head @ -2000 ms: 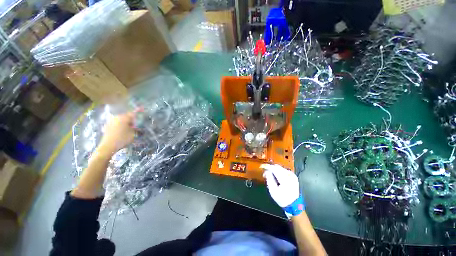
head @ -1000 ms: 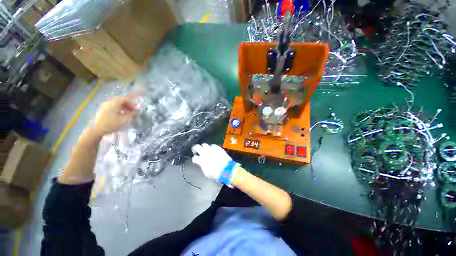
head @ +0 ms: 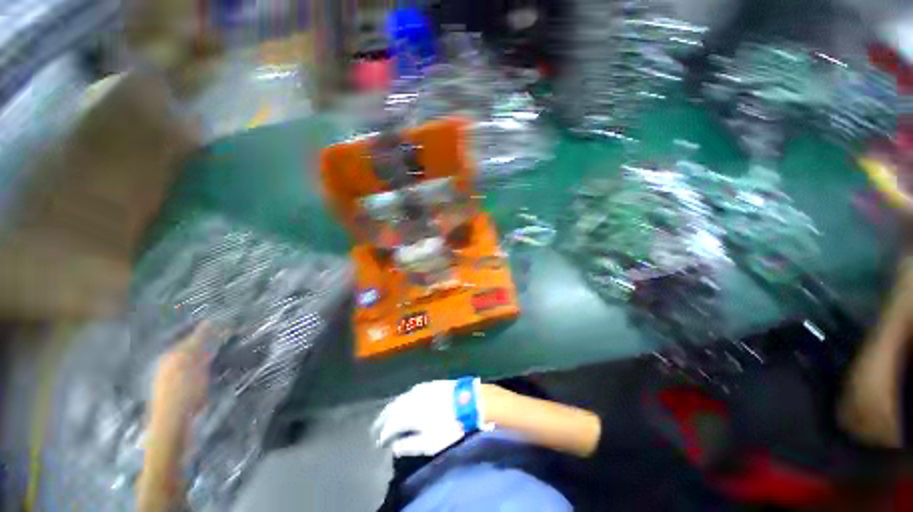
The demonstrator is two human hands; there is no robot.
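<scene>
The frame is strongly blurred. The orange press [head: 432,300] stands on the green bench, with its back plate upright and a blurred red display on its base front. My left hand [head: 185,365], bare, is over the cable assemblies on clear plastic [head: 240,290] at the left; whether it holds anything cannot be told. My right hand [head: 420,418], in a white glove with a blue wristband, is in front of the bench edge, below the press. Its fingers are blurred and no object shows in it.
A green harness pile [head: 641,235] lies right of the press, with more cable heaps at the back [head: 501,110] and back right [head: 801,85]. A cardboard box [head: 80,200] stands at left. Another person's arm [head: 881,350] shows at the right edge.
The view has swung, so the press now appears farther left and tilted. My right hand has drawn from the press front to near my body. My left hand stays over the left pile.
</scene>
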